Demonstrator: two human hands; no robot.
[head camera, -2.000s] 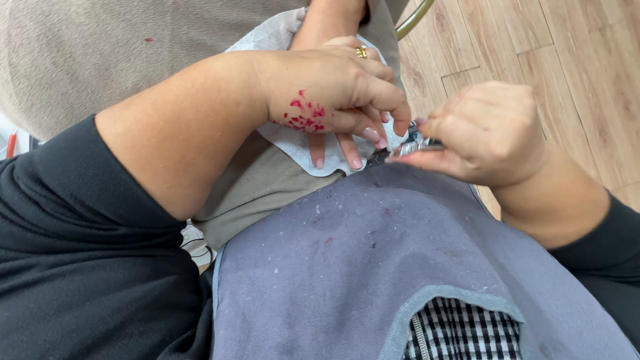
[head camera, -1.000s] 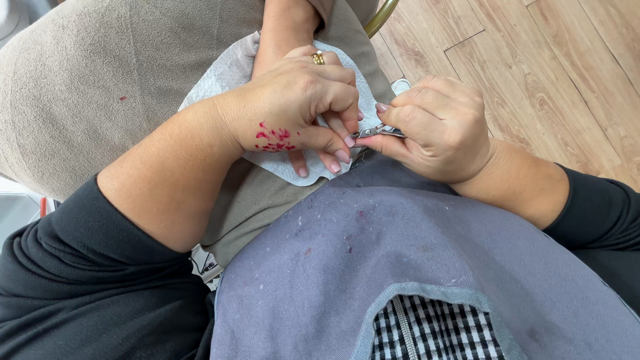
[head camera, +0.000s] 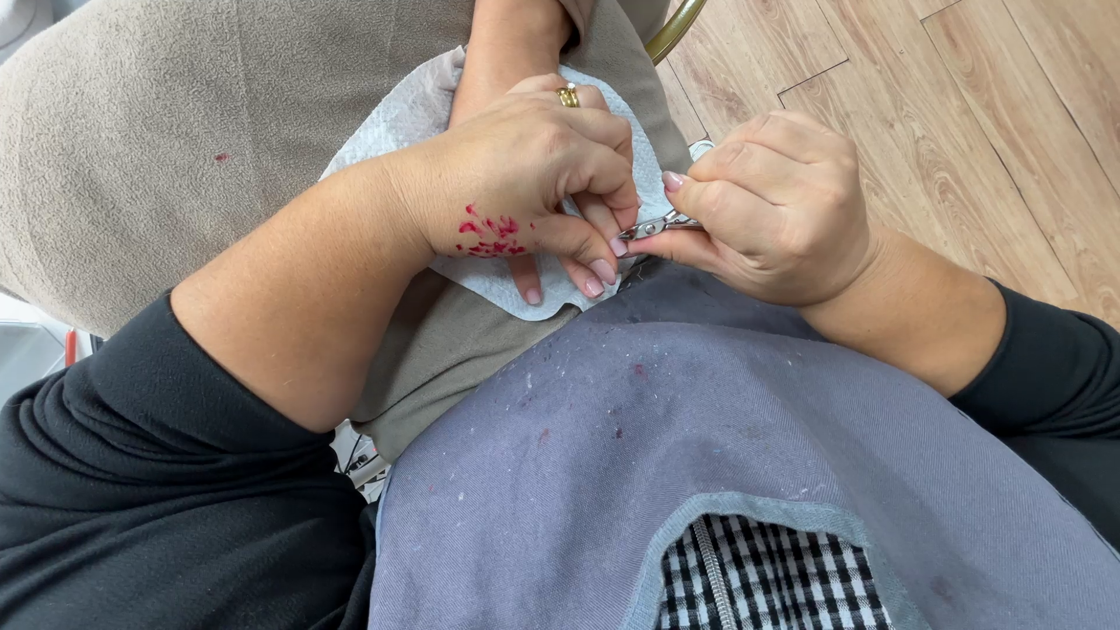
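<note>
My left hand (head camera: 525, 175), with gold rings and red smears on its back, grips a finger of another person's hand (head camera: 528, 278). That hand lies palm down on a white paper towel (head camera: 398, 122), partly hidden under mine. In my right hand (head camera: 779, 206) is a pair of metal cuticle nippers (head camera: 649, 229), its handles mostly covered by my fingers. The nippers' jaws are at the nail of the held finger; whether the jaws are closed is too small to tell.
A beige padded cushion (head camera: 149, 149) extends at the upper left. My blue-grey apron (head camera: 612, 420) covers my lap, with a checked part (head camera: 770, 577) at the bottom. Wood-look floor (head camera: 962, 114) and a curved gold-coloured tube (head camera: 675, 31) show at the upper right.
Compared with two seconds ago, the nippers show more clearly between my right fingers and the held fingertip. My left hand keeps its hold on the person's finger. The view has shifted somewhat.
</note>
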